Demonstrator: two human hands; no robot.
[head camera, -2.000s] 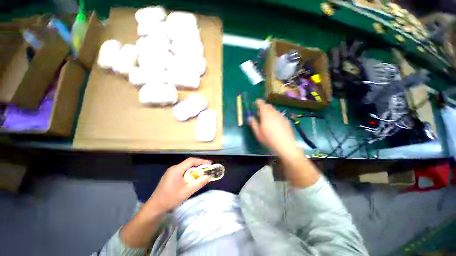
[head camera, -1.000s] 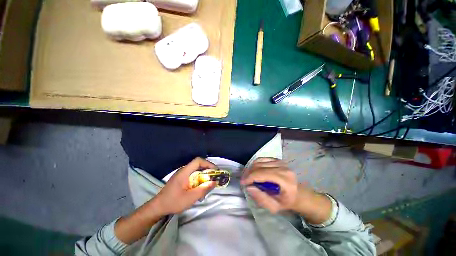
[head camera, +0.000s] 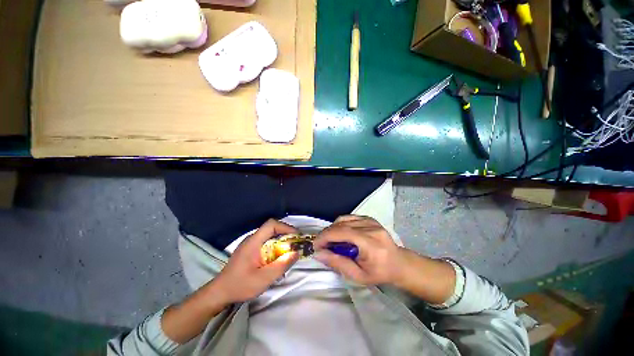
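Observation:
My left hand (head camera: 245, 270) holds a small inner assembly (head camera: 278, 248) over my lap. The assembly has a bright yellow body and a dark part at its right end. My right hand (head camera: 372, 252) grips a screwdriver by its blue handle (head camera: 343, 249), close to the right end of the assembly. The screwdriver's shaft and tip are hidden by my fingers, so I cannot tell whether the tip touches the assembly.
White housing pieces (head camera: 240, 57) lie on a brown cardboard sheet (head camera: 167, 104). On the green bench (head camera: 334, 139) lie a wooden-handled pick (head camera: 354, 66), a utility knife (head camera: 415, 104) and black-and-yellow pliers (head camera: 470, 119). A parts box (head camera: 452, 50) and white cables (head camera: 612, 125) are at the right.
My right hand went from the bench to my lap, where it holds the blue screwdriver, and has moved left against the assembly. My left hand still holds the assembly. The view has tilted down.

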